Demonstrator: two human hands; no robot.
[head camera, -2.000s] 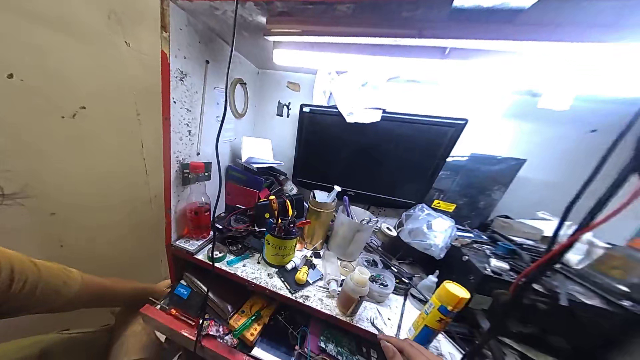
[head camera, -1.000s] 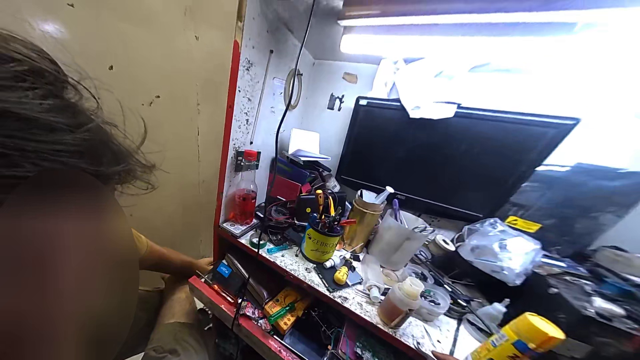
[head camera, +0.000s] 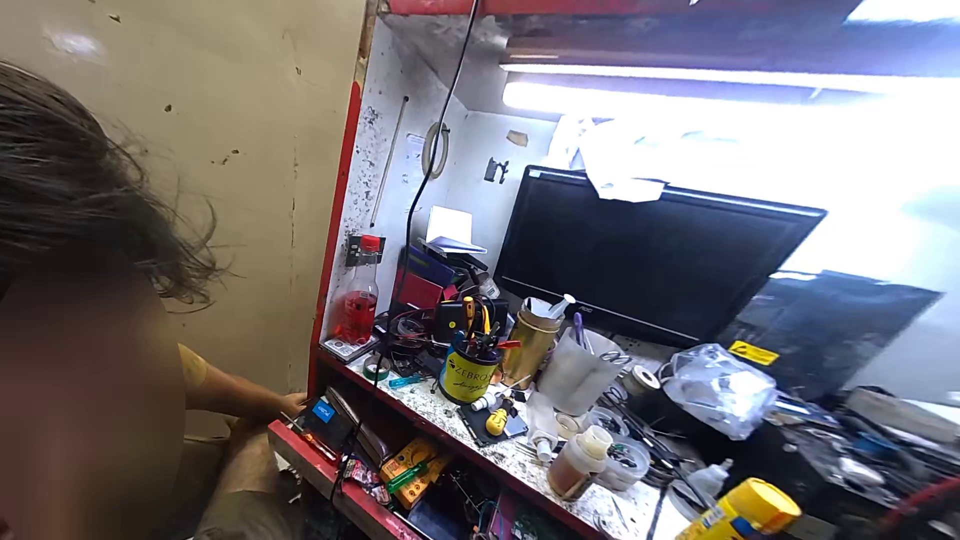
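Note:
Neither my left hand nor my right hand is in the frame now. At the lower edge, nearest to me, stand a brown-liquid bottle with a pale cap (head camera: 579, 461) and a yellow spray can (head camera: 742, 511). Behind them are round clear tubs (head camera: 624, 465) of small parts. A yellow-and-black tool cup (head camera: 468, 375) holds screwdrivers and other hand tools, beside a gold-coloured canister (head camera: 530, 346) and a whitish holder (head camera: 576, 375) with scissors. A small yellow-handled tool (head camera: 496, 421) lies on a dark flat device before the cup.
Another person's head (head camera: 82, 187) fills the left side; their hand (head camera: 289, 406) is by the open red drawer (head camera: 315, 465), which holds a yellow multimeter (head camera: 414, 472). A monitor (head camera: 637, 255) stands behind. A black cable (head camera: 411, 217) hangs across the view.
The other person's head has come into view at the left. Fingers seen at the bottom edge two seconds ago, near the yellow can, are out of view. The view has shifted left.

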